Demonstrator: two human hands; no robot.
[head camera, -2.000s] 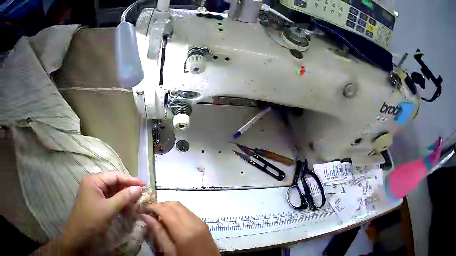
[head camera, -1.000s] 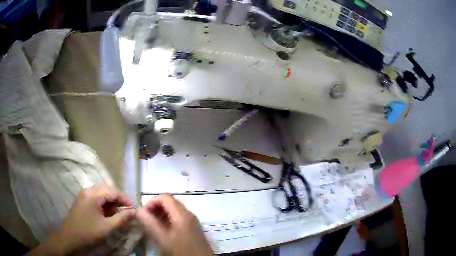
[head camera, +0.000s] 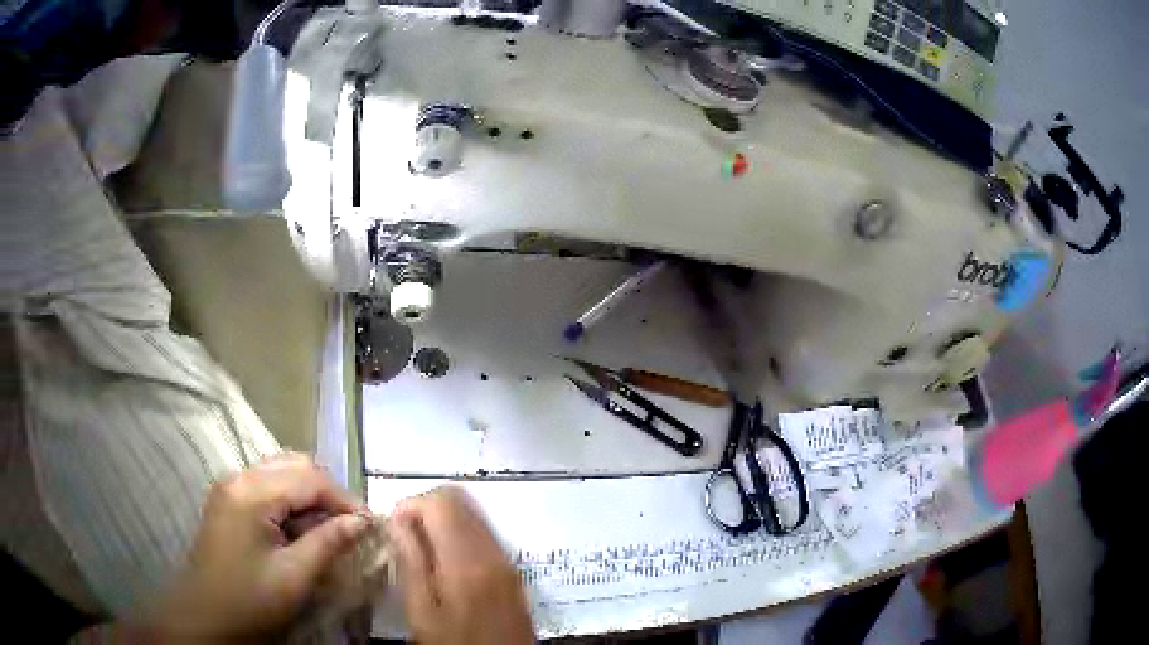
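The khaki garment lies left of the machine head, with a pale seam line across it. Striped cream cloth lies over it and runs down to my hands. My left hand pinches the cloth's near edge between thumb and finger at the bottom of the view. My right hand is beside it, fingers bent at the same bunched cloth edge. The fingertips nearly meet, and the gripped part is mostly hidden and blurred. The needle area is hidden behind the head of the sewing machine.
On the machine bed lie a pen, black thread snips and an awl. Black scissors lie by printed paper slips. A pink bottle is at the right edge. A measuring strip runs along the near edge.
My right hand has moved from overlapping the bunched cloth to upright beside my left fingertips. The camera view has shifted slightly. The tools lie as before.
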